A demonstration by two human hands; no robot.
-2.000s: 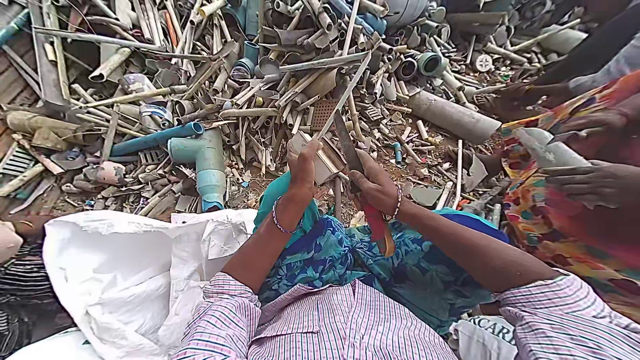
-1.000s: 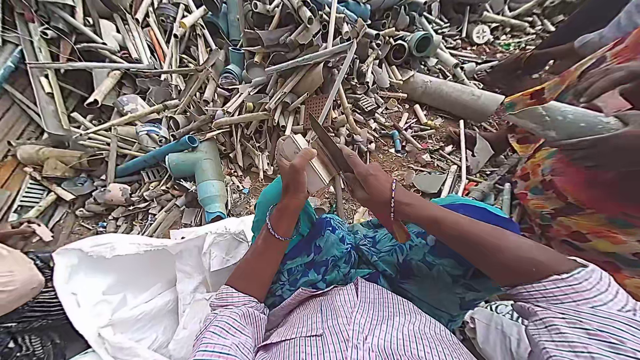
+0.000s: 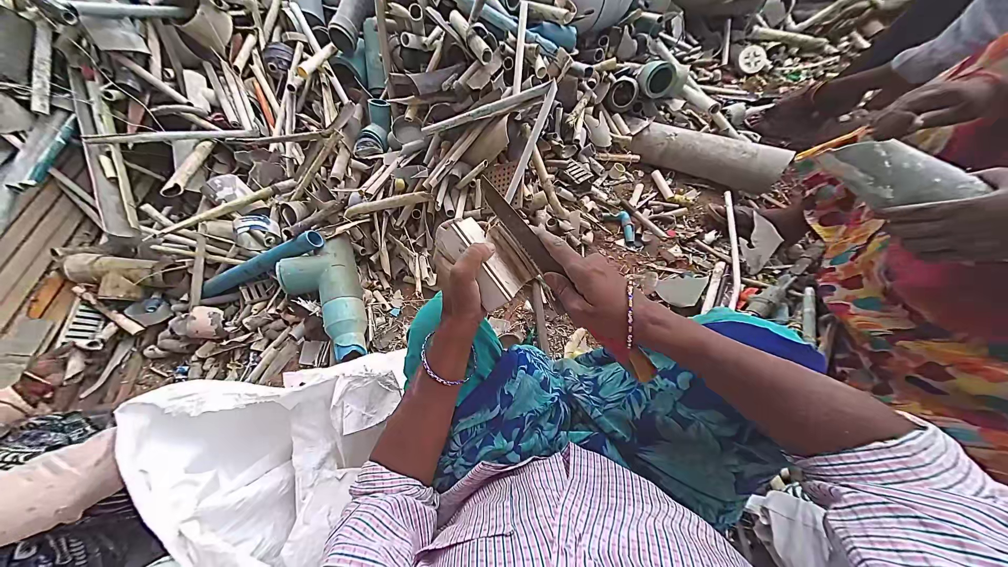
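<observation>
My left hand (image 3: 465, 279) grips a whitish, box-like plastic piece (image 3: 494, 285) with ridged edges, thumb on its top face. A long dark flat blade (image 3: 520, 228), perhaps a large knife, is in my right hand (image 3: 587, 291). Its tip points up and to the left, and the blade lies along the right side of the plastic piece, where brownish layers show. An orange-brown handle end (image 3: 641, 365) comes out below my right hand. Both hands are above my lap, in front of the scrap heap.
Plastic pipe scrap (image 3: 394, 173) spreads ahead, with a grey-green pipe tee (image 3: 327, 276) and a large grey pipe (image 3: 709, 153). A white sack (image 3: 228, 457) lies at lower left. A person's hands (image 3: 953, 213) hold a grey piece on the right; another person's arm (image 3: 63, 488) shows at left.
Two seconds ago the plastic piece and blade were in the same hands; the blade has shifted against the piece. At right, the other person's grey piece has moved and turned.
</observation>
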